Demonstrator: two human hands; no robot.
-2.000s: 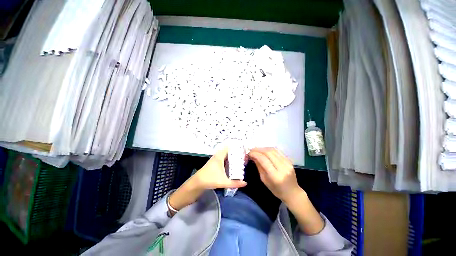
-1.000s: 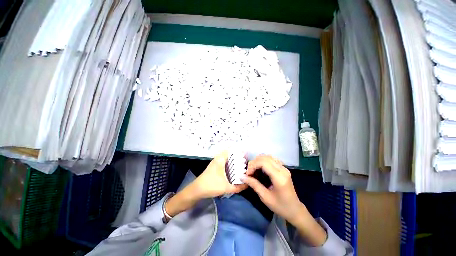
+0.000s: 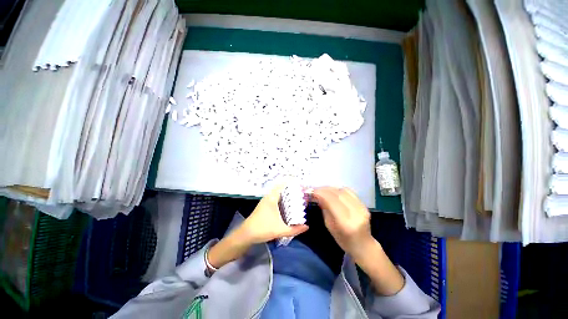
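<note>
My left hand (image 3: 265,220) grips a bundle of slim white parts (image 3: 293,207) above my lap, just below the board's front edge. The bundle's ridged end faces up. My right hand (image 3: 346,218) is beside the bundle's upper right, its thumb and fingertips pinched close to it. A tiny white piece seems to be at the fingertips, but it is too small to tell clearly. A wide heap of small white pieces (image 3: 268,118) with dark specks lies on the white board (image 3: 355,168).
A needle-tip bottle (image 3: 387,174) stands right of the board on the green mat (image 3: 389,112). Tall stacks of sheets flank it on the left (image 3: 118,124) and right (image 3: 439,137). White strips (image 3: 558,118) lie on the right stack. Blue crates (image 3: 198,221) and a green crate (image 3: 56,255) are below.
My right fingertips have moved up from the bundle's lower right side to its upper right. The bundle in my left hand has tilted slightly, showing its lower end again.
</note>
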